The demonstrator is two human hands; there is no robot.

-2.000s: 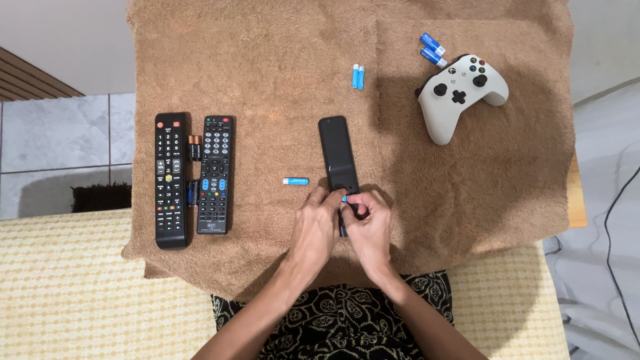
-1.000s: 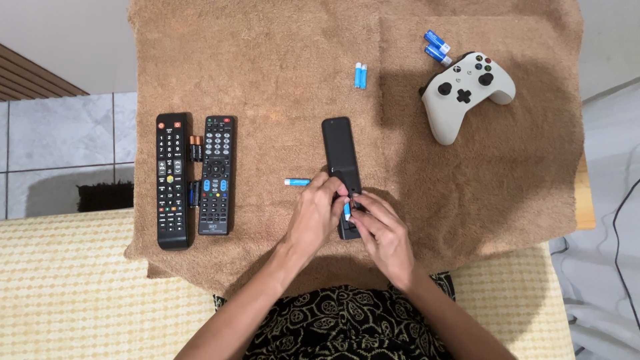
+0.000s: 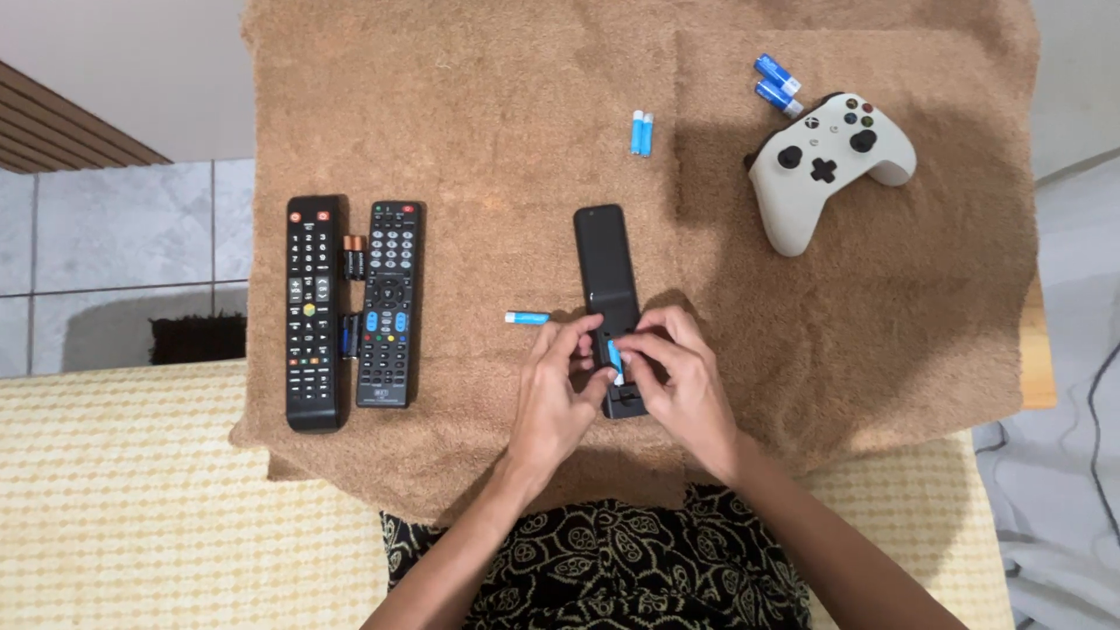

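Note:
A black remote control (image 3: 605,262) lies back side up on the brown towel, its battery compartment open at the end nearer me. One light blue battery (image 3: 615,357) sits in or over that compartment. My left hand (image 3: 560,385) grips the remote's left edge, its thumb near the battery's lower end. The fingertips of my right hand (image 3: 687,376) are at the battery's right side and partly hide the compartment. Left of the remote lies a loose blue battery (image 3: 527,318), close to my left hand's knuckles.
Two light blue batteries (image 3: 642,133) lie further back. A white game controller (image 3: 827,166) with two dark blue batteries (image 3: 777,85) is at the back right. At left are a large black remote (image 3: 313,315), a smaller remote (image 3: 389,306) and batteries (image 3: 353,257) between them.
My left hand has shifted from over the compartment to the remote's left edge. The battery in the compartment area shows more plainly. The loose batteries and other devices have not moved.

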